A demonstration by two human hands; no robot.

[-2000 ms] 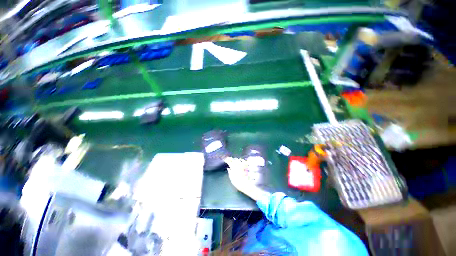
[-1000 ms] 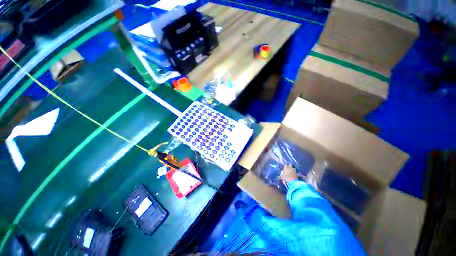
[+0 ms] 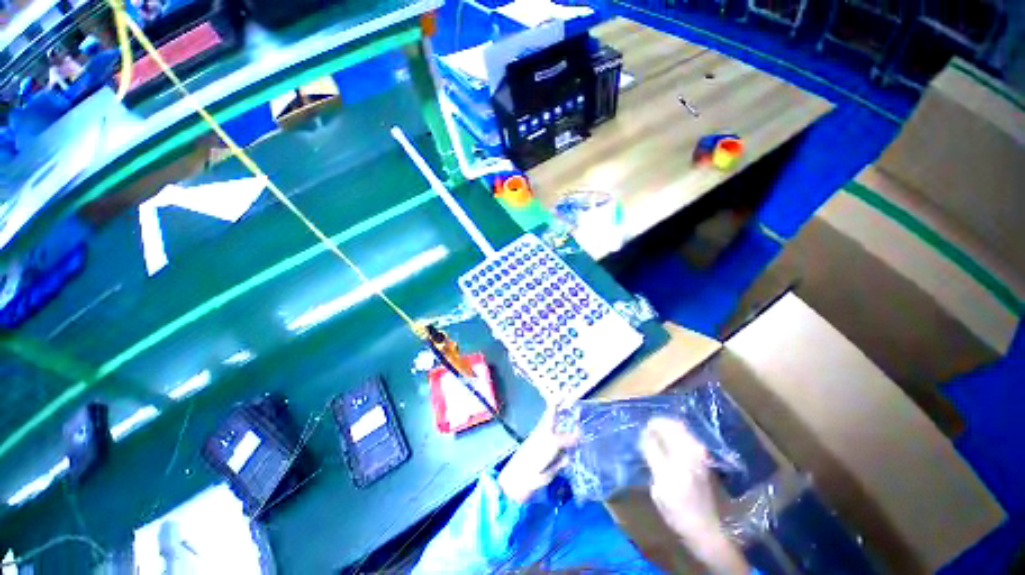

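Note:
A clear crinkled plastic bag with a dark flat part inside [image 3: 613,452] is at the near edge of the open brown carton [image 3: 860,432]. My left hand [image 3: 542,452] grips the bag's left edge. My right hand [image 3: 680,477] lies over the bag, blurred; whether its fingers hold the plastic I cannot tell. A black plastic housing with a white label [image 3: 370,447] lies on the green bench, with thicker dark units [image 3: 256,481] left of it.
A pale parts tray [image 3: 607,350] with dark discs is on the bench's right end. An orange hand driver [image 3: 450,350] on a yellow cord hangs over a red tray [image 3: 490,407]. A wooden table [image 3: 663,191] is behind; stacked cartons [image 3: 888,281] are at right.
My left hand has come into view at the bag. The bag has come up to the carton's near left edge with my right hand over it. The view has shifted, so the bench sits further right.

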